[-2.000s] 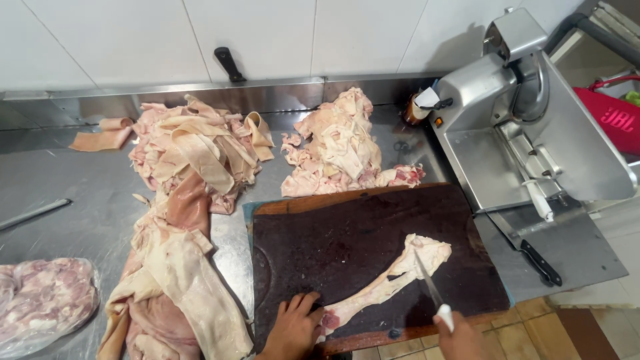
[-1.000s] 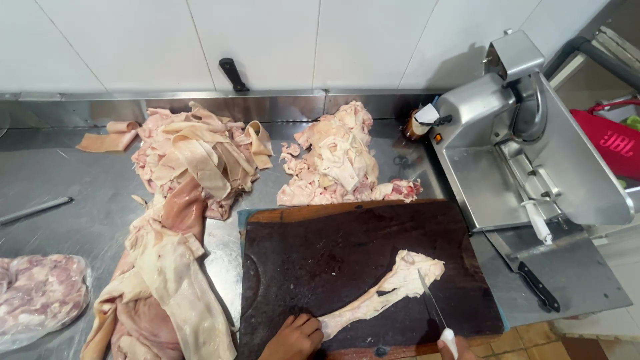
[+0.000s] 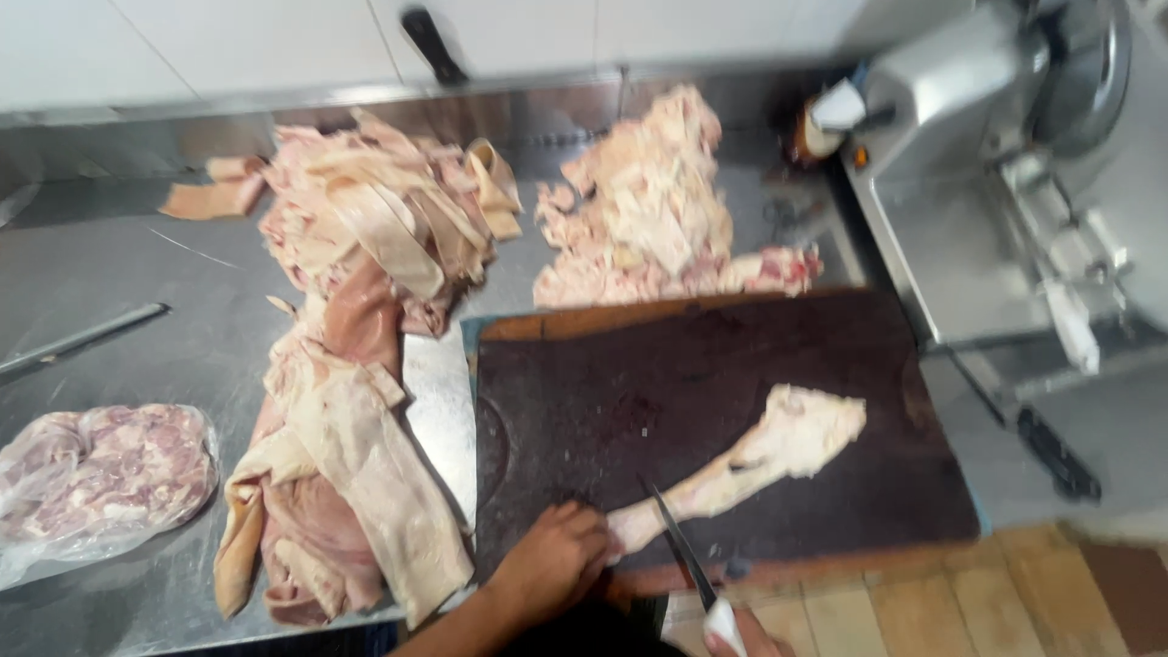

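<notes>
A pale strip of fatty meat lies slantwise on a dark cutting board, its wide end at the upper right. My left hand presses on the narrow lower-left end, fingers curled. At the bottom edge my right hand, mostly out of view, grips the white handle of a knife. The blade crosses the strip near its narrow end; whether it cuts in, I cannot tell. Behind the board sits a pile of fat trimmings. Pork skins are heaped to the left.
A metal slicer stands at the right, with a black-handled knife below it. Bagged meat and a grey rod lie at the left. A black handle sticks up behind the metal backsplash. A jar stands beside the slicer.
The knife in my right hand has moved left, from the strip's wide end to near my left hand. My left hand stays at the narrow end. The view has shifted noticeably.
</notes>
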